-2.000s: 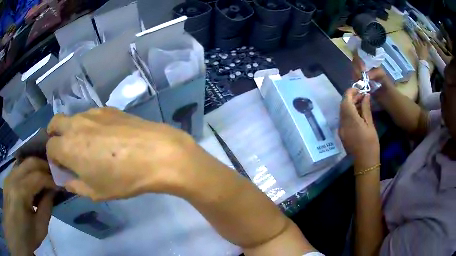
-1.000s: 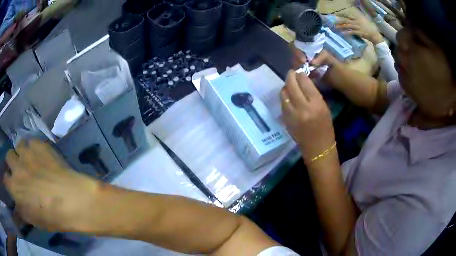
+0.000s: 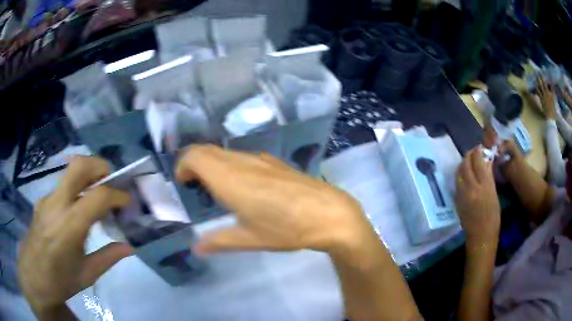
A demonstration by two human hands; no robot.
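Observation:
A grey-blue carton (image 3: 172,258) with a dark product picture stands nearest me. Its top is open, with a raised flap and a pale piece (image 3: 164,195) at its mouth. My left hand (image 3: 72,229) holds its left side, fingers at the flap and thumb lower down. My right hand (image 3: 270,200) is at the carton's right, fingers curved and thumb apart, with nothing visible in it. Both hands are blurred. Behind them stand several open cartons (image 3: 307,135) with raised flaps and whitish wrapped contents.
A closed-looking light-blue carton (image 3: 417,182) lies on white foam sheet (image 3: 357,182) at right. Behind are small shiny parts (image 3: 367,113) and stacked black housings (image 3: 395,63). At far right a person's hands (image 3: 480,188) hold a white piece near a dark round-headed appliance (image 3: 505,100).
The view has swung left, so the cartons sit further right in it. My right hand has come off the near carton's top, and its open mouth shows between my hands.

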